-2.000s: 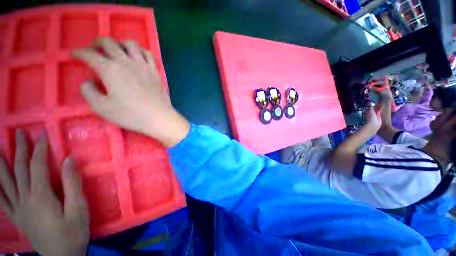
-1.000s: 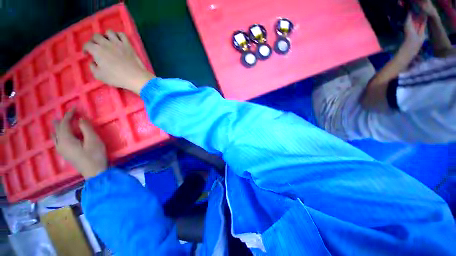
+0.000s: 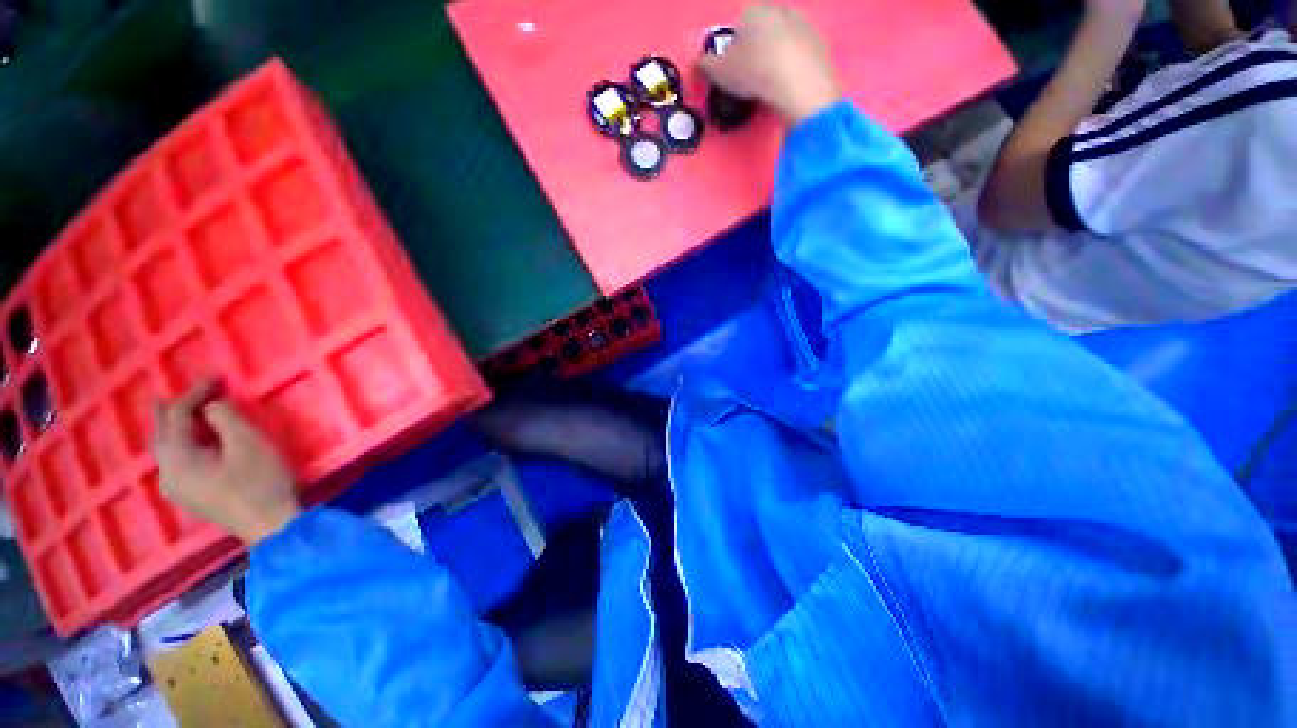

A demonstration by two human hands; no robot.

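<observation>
Three round electronic units lie on the flat pink-red foam mat [image 3: 854, 86]. Two show fully, black with a white square and yellow inside [image 3: 656, 80], each with a dark, pale-centred disc [image 3: 646, 155] beside it. My right hand [image 3: 775, 64] has its fingers on the third unit [image 3: 721, 41] and partly hides it; the unit is on the mat. My left hand [image 3: 225, 462] is loosely curled over the red foam tray [image 3: 292, 185], thumb and fingers apart, with nothing visible in it. Dark round items sit in tray pockets at the far left edge [image 3: 36, 403].
The dark green bench [image 3: 470, 213] shows between tray and mat. A red lattice crate [image 3: 576, 339] is below the bench edge. A yellow perforated plate [image 3: 214, 683] and clear bags [image 3: 97, 668] are at the lower left. A person in a white striped shirt [image 3: 1181, 185] sits at the right.
My right hand has moved from the tray to the third unit on the mat. My left hand remains over the tray, with its fingers more curled than before. The view has shifted.
</observation>
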